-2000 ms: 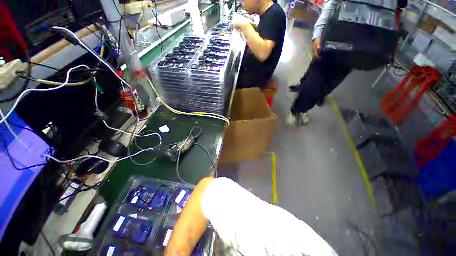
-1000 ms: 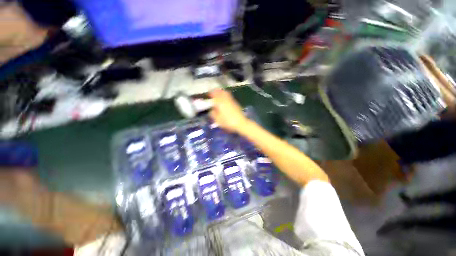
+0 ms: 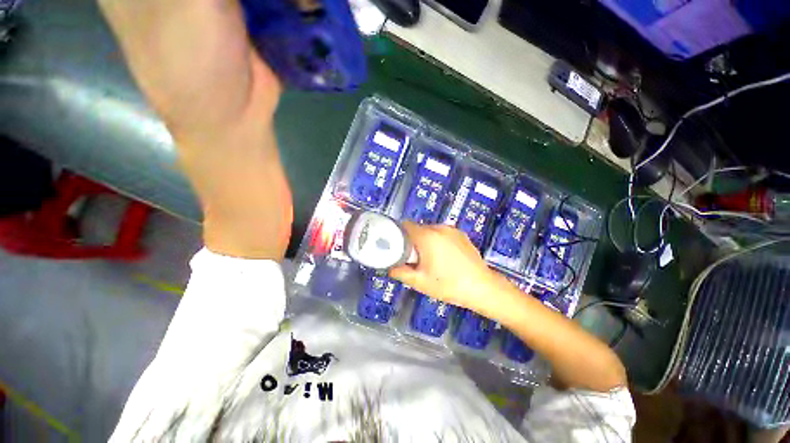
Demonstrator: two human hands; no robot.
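My left hand is raised close to the camera at the upper left and holds a blue handheld unit, partly cut off by the top edge. My right hand grips a white-grey barcode scanner over the left part of the clear blister tray. Red light shows on the tray just left of the scanner head. Blue units with white labels lie in two rows of pockets; my right hand and forearm hide part of the lower row. A thin black cable lies over the units at the right.
The tray lies on a green mat. Behind are a dark block with a pale label, loose white cables and a blue-purple screen. A ribbed clear tray stack stands at right, a red stool at left.
My right hand has moved from the tray's far edge to over its left part with the scanner. My left hand has come up with a blue unit. The view has turned.
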